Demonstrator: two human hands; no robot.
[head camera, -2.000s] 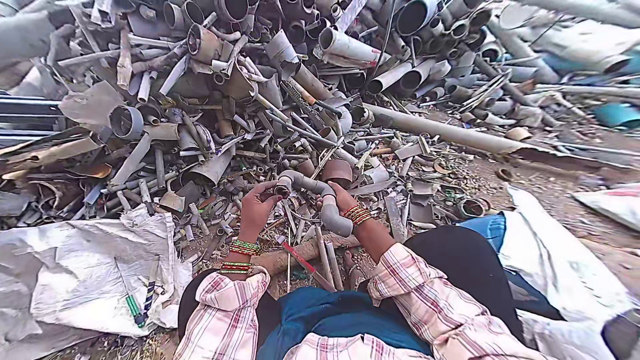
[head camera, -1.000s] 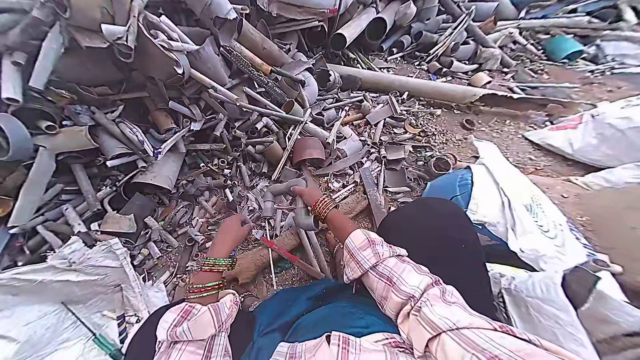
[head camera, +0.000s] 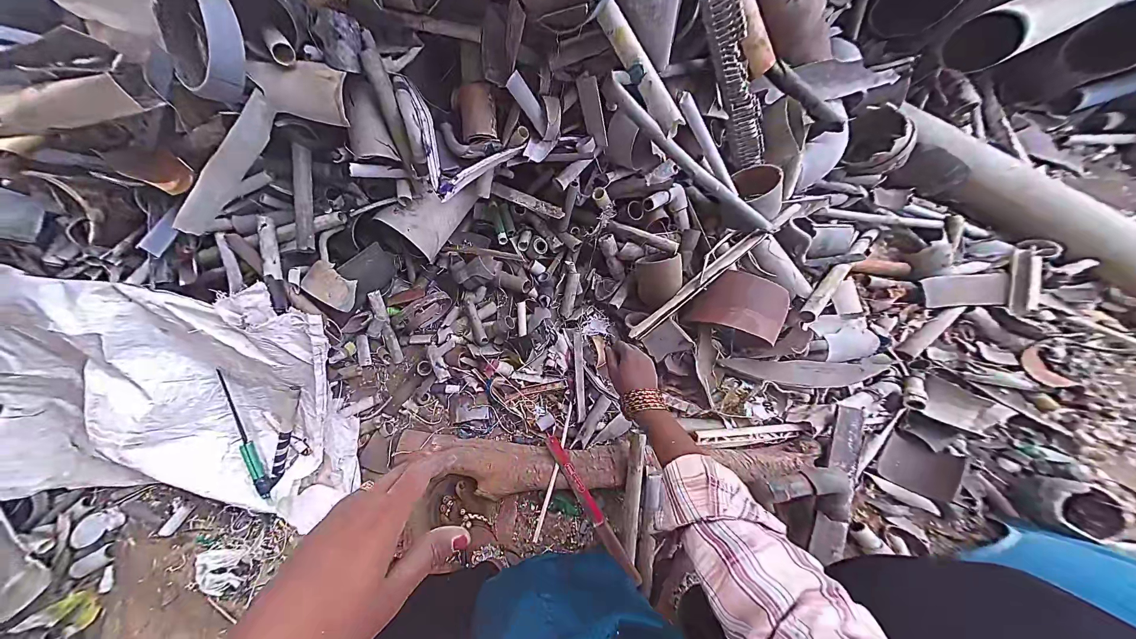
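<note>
My left hand (head camera: 390, 524) is raised low in the view, its fingers apart and nothing in it. My right hand (head camera: 630, 368) reaches down into the heap of scrap plastic pipe pieces; its fingertips are against small scraps, and whether they grip one is hidden. A red hacksaw blade or flat red bar (head camera: 577, 484) leans across a thick wooden log (head camera: 541, 468) between my arms. A grey pipe with an elbow (head camera: 808, 484) lies by my right sleeve. Just beyond my right hand are a brown curved pipe piece (head camera: 738, 306) and a brown pipe ring (head camera: 658, 279).
A white woven sack (head camera: 160, 373) lies at the left, with a green-handled screwdriver (head camera: 252, 461) on it. Piled pipes fill the far side. A long, thick grey pipe (head camera: 1021, 191) slants across the upper right. Blue cloth (head camera: 1056, 568) shows at the lower right.
The grey elbow pipe held in my hands earlier has left them. My right hand has reached forward into the scraps, and my left hand is now empty and raised. The view has shifted left and down.
</note>
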